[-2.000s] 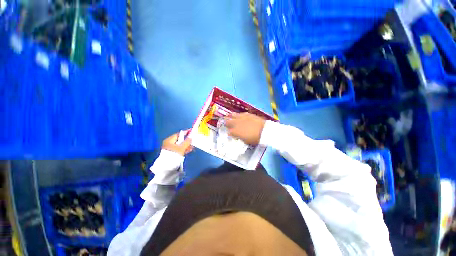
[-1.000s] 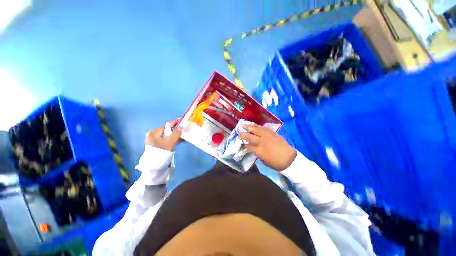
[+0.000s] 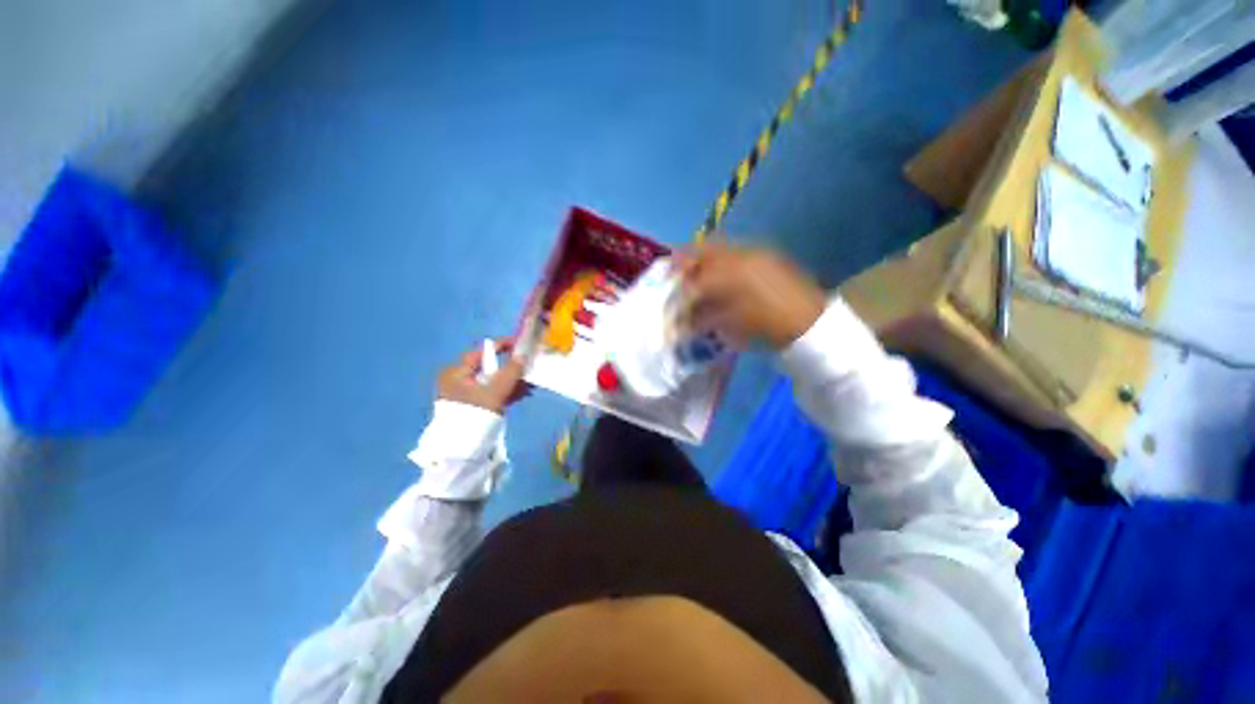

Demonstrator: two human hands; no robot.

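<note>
The red carton (image 3: pixel 699 407) is open and tilted in front of my body, with its pale inside showing. My left hand (image 3: pixel 485 384) grips its left edge, and a small white part (image 3: pixel 489 359) shows at the fingers. My right hand (image 3: pixel 750 292) is blurred over the carton's right side. Its fingers hold a crinkled white and clear plastic bag (image 3: pixel 643 333), partly over the carton. A yellow-orange item (image 3: pixel 567 314) and a round red spot (image 3: pixel 608 376) show inside the carton.
A wooden desk (image 3: pixel 974 282) with open papers (image 3: pixel 1091 237) stands at the right. Blue crates (image 3: pixel 1101 591) are at lower right, and a blue crate (image 3: pixel 138 323) is at the far left. Yellow-black tape (image 3: pixel 775 127) crosses the blue floor.
The surroundings have shifted as I move; the desk has come into fuller view at the right. My right hand has moved up with the plastic bag, which was lower in the carton.
</note>
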